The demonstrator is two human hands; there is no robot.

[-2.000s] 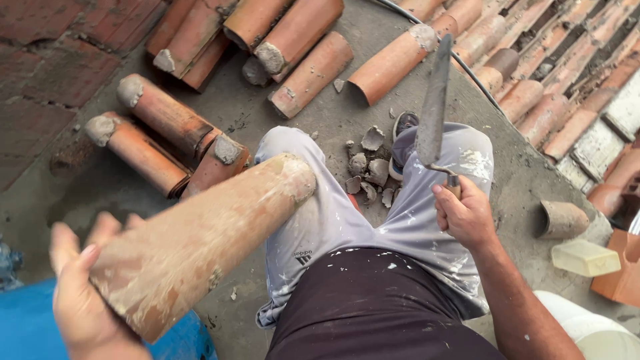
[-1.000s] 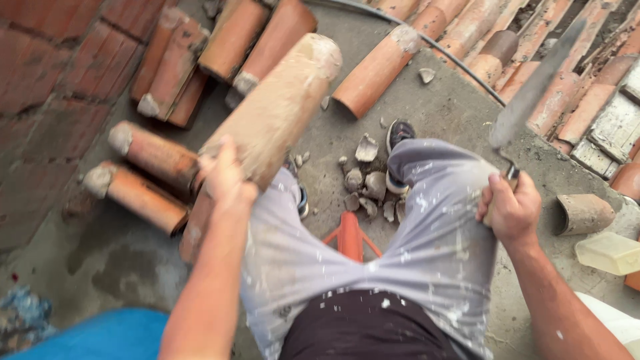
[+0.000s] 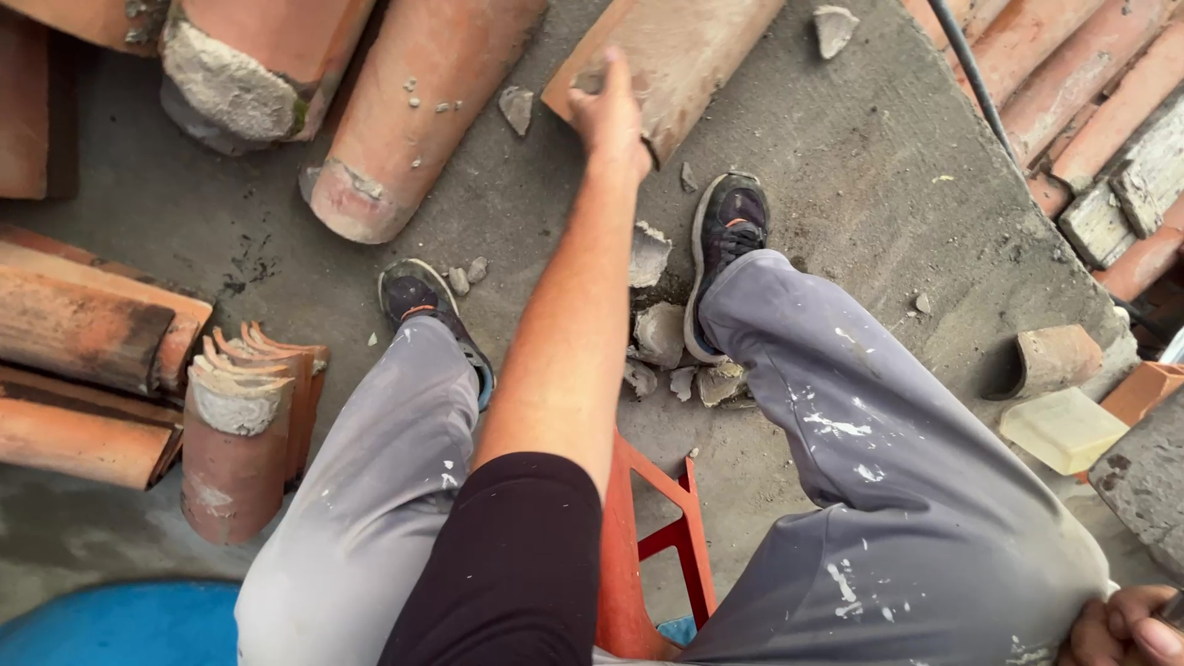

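Note:
Stretched out between my feet, my left hand [image 3: 609, 120] is on the near end of a curved clay roof tile [image 3: 680, 60] at the top centre, its thumb and a finger over the edge. The tile's far end is out of frame. At the lower right edge, my right hand [image 3: 1124, 624] is partly cut off, closed on a tool's handle. The grey, mortar-crusted trowel blade [image 3: 1152, 481] shows above that hand. Left of the tile in my left hand lies another clay tile [image 3: 416, 111] with mortar at its end.
Stacked clay tiles [image 3: 236, 444] stand at the left, near a blue container [image 3: 129, 624]. Mortar chunks [image 3: 659, 335] lie by my shoe [image 3: 731, 227]. A red stool-like frame [image 3: 629, 555] is between my legs. At the right are a tile piece [image 3: 1059, 359], a translucent block [image 3: 1064, 427] and a cable [image 3: 971, 74].
My left hand has carried the tile from over my left leg out to the floor area ahead. My right hand with the trowel has moved down to the lower right. The view has shifted.

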